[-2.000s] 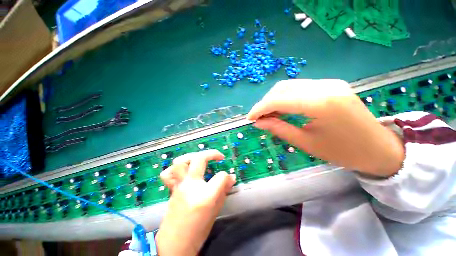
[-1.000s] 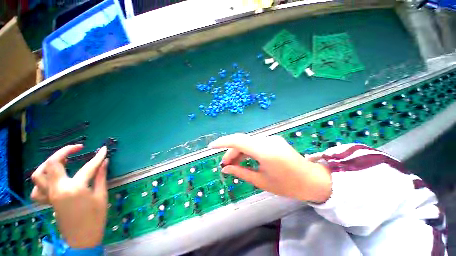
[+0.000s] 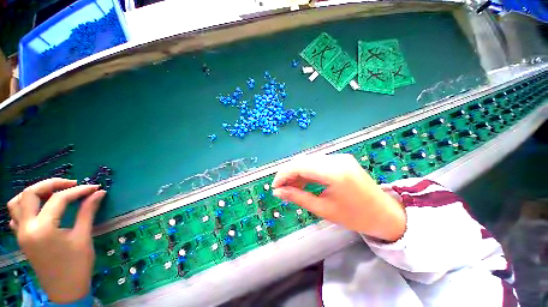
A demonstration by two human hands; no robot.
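The strip of green circuit boards (image 3: pixel 204 243) runs along the near edge and carries small white, black and blue parts. My right hand (image 3: pixel 345 195) is over the strip, thumb and index fingertips close together just above a board; whether a part is between them cannot be seen. My left hand (image 3: pixel 57 234) is at the far left, its fingertips at a clump of small black components (image 3: pixel 101 177); whether it grips one is unclear. Thin strips of black components (image 3: pixel 45 159) lie beyond it. A pile of blue disc parts (image 3: pixel 264 111) lies mid-bench.
Green boards with black X marks (image 3: pixel 375 66) lie at the back right beside small white parts (image 3: pixel 308 71). A blue bin (image 3: pixel 72 39) stands at the far left edge. The pale rail (image 3: pixel 240 180) borders the strip, with a thin silvery wire strip (image 3: pixel 207 175) beside it.
My left hand has moved from over the boards to the black components at the left. My right hand stays over the strip, its fingertips now closer together. The view has shifted.
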